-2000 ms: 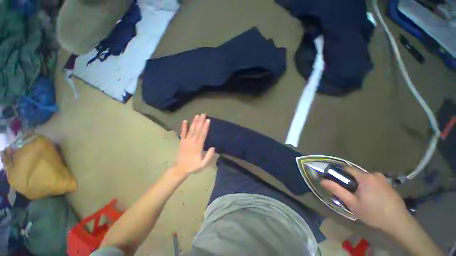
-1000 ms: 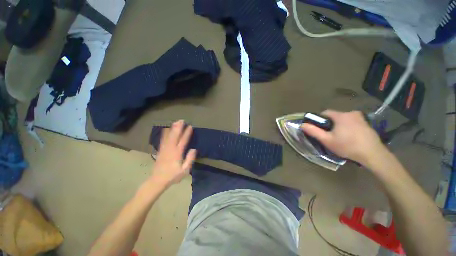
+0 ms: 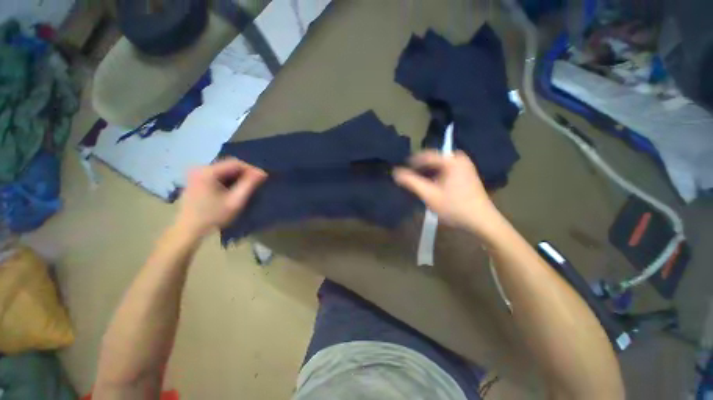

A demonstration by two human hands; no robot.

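My left hand point(image 3: 219, 191) and my right hand point(image 3: 446, 186) hold a cut fabric piece point(image 3: 328, 199) up by its two ends, fingers pinched at its upper edge. The navy piece hangs between them, a little blurred, in front of the stack of cut pieces point(image 3: 313, 148). The white strip point(image 3: 427, 238) lies beside and partly behind my right hand. The steam iron point(image 3: 575, 273) stands at the right, partly hidden by my right forearm.
A looser navy pile point(image 3: 473, 86) lies at the upper right. The steam hose point(image 3: 602, 164) curves past the iron rest point(image 3: 645, 234). A blue tray point(image 3: 547, 74) is at the upper right. A padded arm point(image 3: 148, 82) and white board point(image 3: 176, 156) are at the upper left.
My right hand has let go of the iron and taken the fabric piece's right end. My left hand has gripped the other end. The piece has been lifted off the table. The view has shifted.
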